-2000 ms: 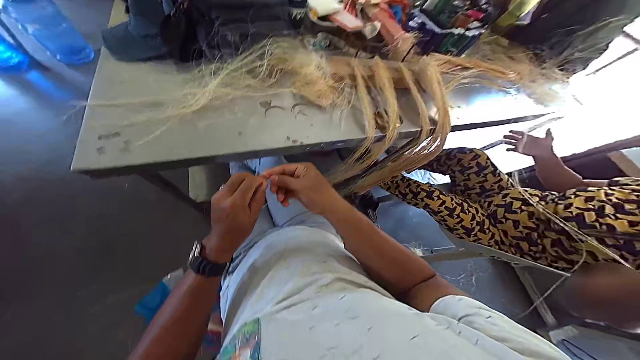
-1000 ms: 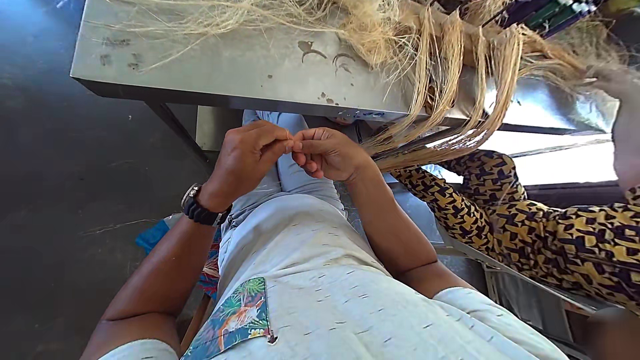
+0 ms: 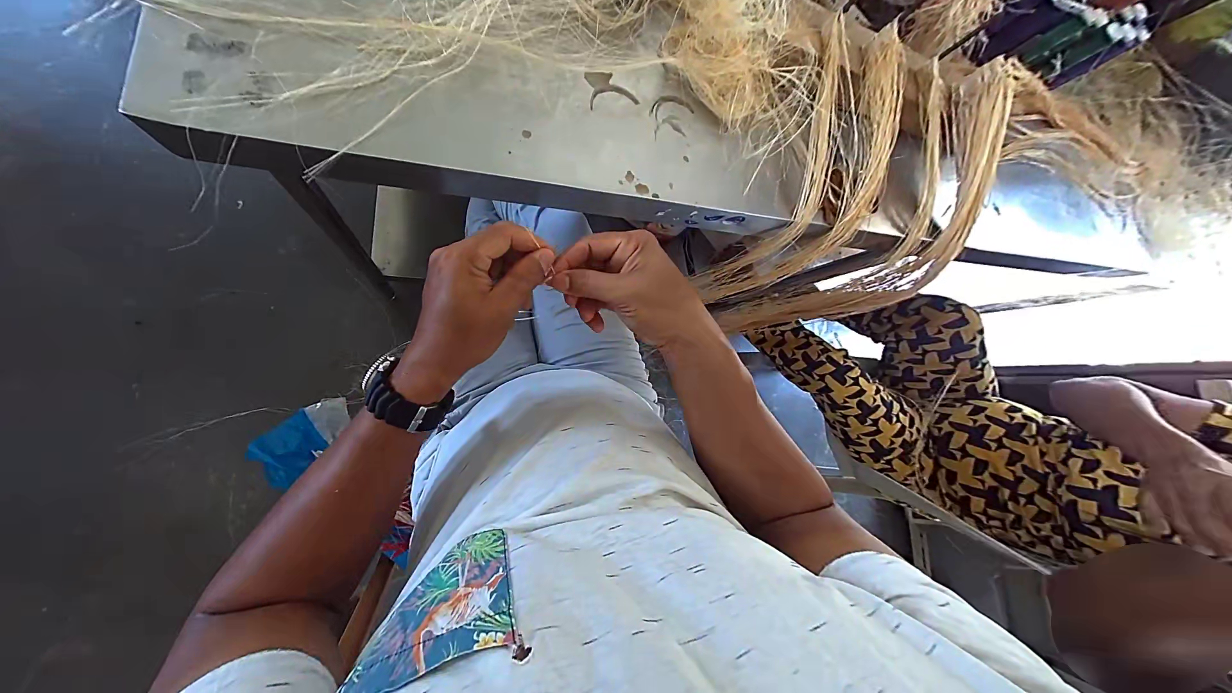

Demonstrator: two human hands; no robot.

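My left hand (image 3: pixel 476 298) and my right hand (image 3: pixel 630 279) meet fingertip to fingertip over my lap, just in front of the table edge. Both pinch a thin fiber strand (image 3: pixel 539 243), of which only a little shows between the fingers. Long pale plant fibers lie on the metal-topped table (image 3: pixel 539 125). Several combed fiber bundles (image 3: pixel 972 183) hang over its front edge, with their ends close to my right wrist. A tangled fiber heap (image 3: pixel 736 63) lies at the back of the tabletop.
A person in patterned trousers (image 3: pixel 1020 433) sits at the right, a hand resting on the leg. Spools or bundles of dark thread (image 3: pixel 1068 38) lie at the table's back right. A blue plastic bag (image 3: pixel 289 448) is on the floor at the left, and a table leg (image 3: pixel 332 231) slants down nearby.
The view has shifted toward the right and closer to the table. The other person's hand, raised at first, now rests on the leg. My hands stay pinched together.
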